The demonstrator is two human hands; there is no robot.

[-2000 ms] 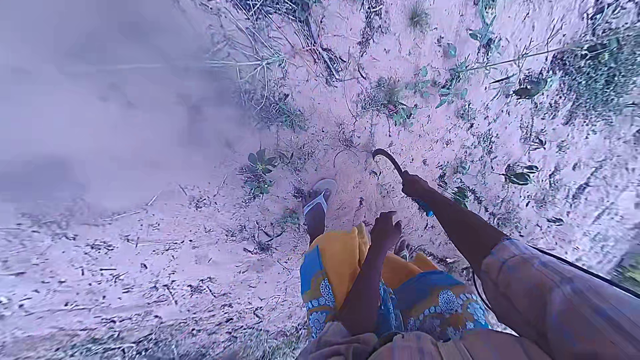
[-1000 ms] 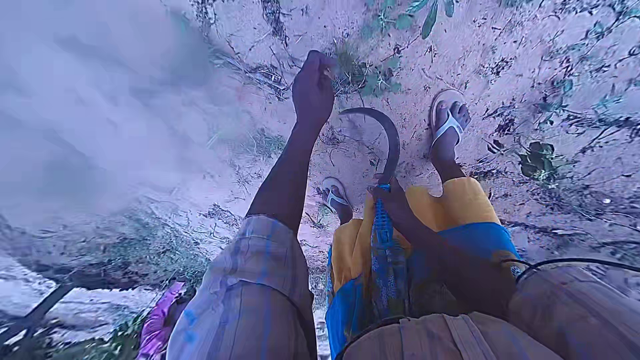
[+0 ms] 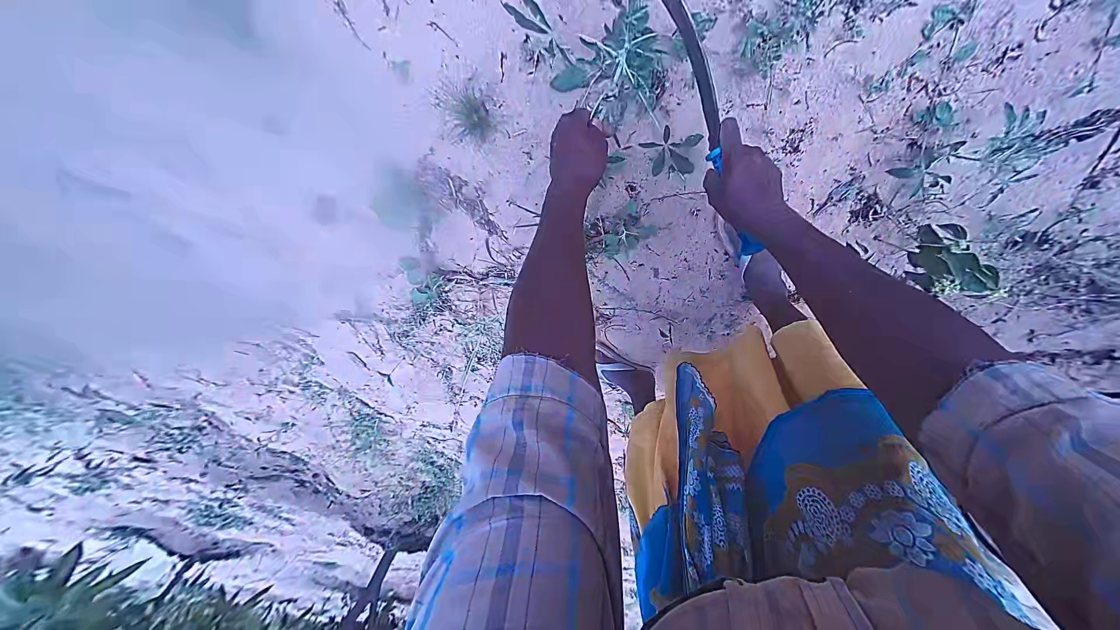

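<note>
My right hand is closed on the handle of a sickle, with blue material showing at the grip. The curved metal blade points up and away, past the top edge of the view. To its left, my left hand is curled at the base of a leafy green plant, its fingers on thin pale stems. How firmly it grips them is hard to see. A small plant with narrow leaves stands on the ground between the two hands.
Sandy ground with scattered weeds and dry twigs lies all around. A broad-leaved plant grows at the right. My sandalled feet are below the hands, beside the yellow and blue patterned cloth. A pale blur covers the upper left.
My right hand with the sickle has moved from close to the cloth to out ahead over the ground. My left hand is now at a leafy plant. The view has shifted.
</note>
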